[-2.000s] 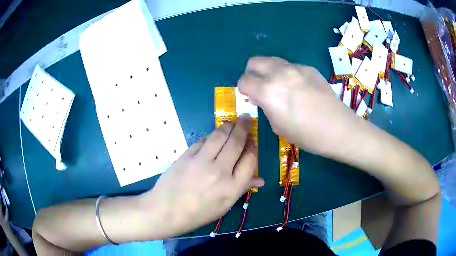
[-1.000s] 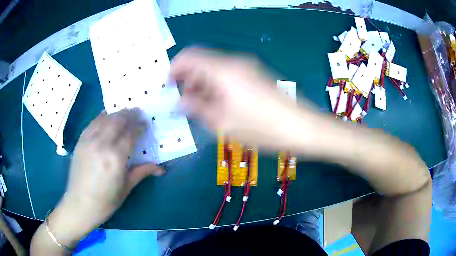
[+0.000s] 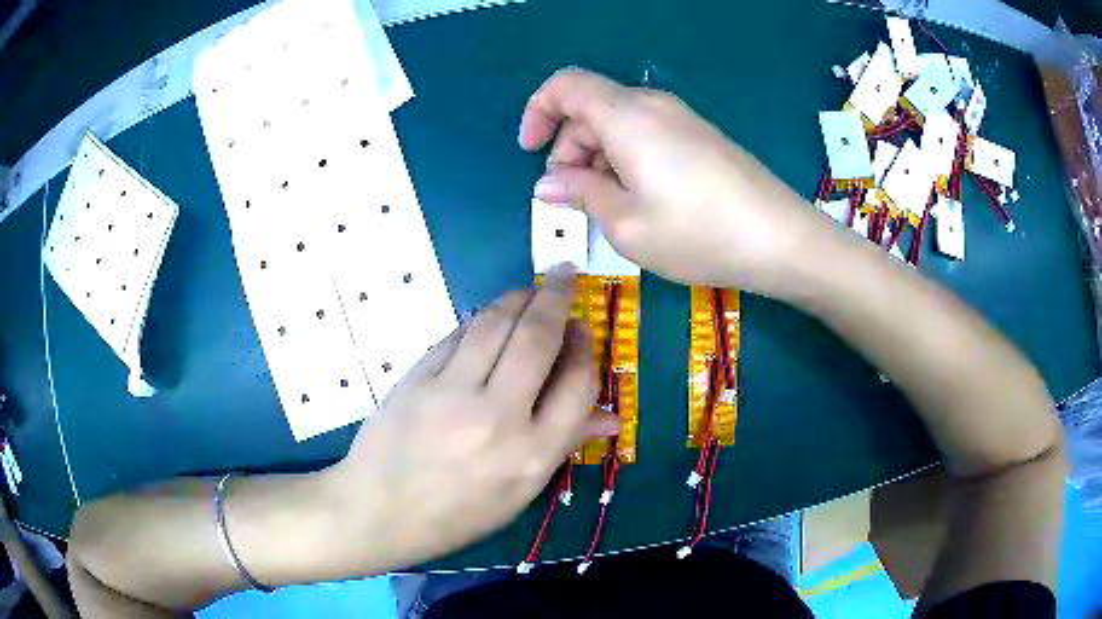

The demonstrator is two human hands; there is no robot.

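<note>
A white pad (image 3: 560,232) with a dark dot lies on the top cell of the left orange column of pouch cells (image 3: 622,411). Another white pad (image 3: 614,252) shows beside it, partly under my right hand. My left hand (image 3: 471,405) lies over the left column, fingertips at the pad's lower edge and thumb lower on the cells; no grip shows. My right hand (image 3: 659,181) is above the pads, thumb near the left pad's top edge, index finger raised apart, nothing visible between them. Red-black leads run down the columns.
The pad sheet (image 3: 326,266) lies left of the cells. A smaller curled pad sheet (image 3: 111,248) is far left. Another cell column (image 3: 713,387) lies right of the first. Padded cells (image 3: 906,169) are piled at upper right, with a clear bag (image 3: 1076,133) beyond.
Both hands have moved from the pad sheet back to the cells. A dotted pad now shows on the left column's top cell, which was bare orange two seconds ago. The sheet has shifted slightly.
</note>
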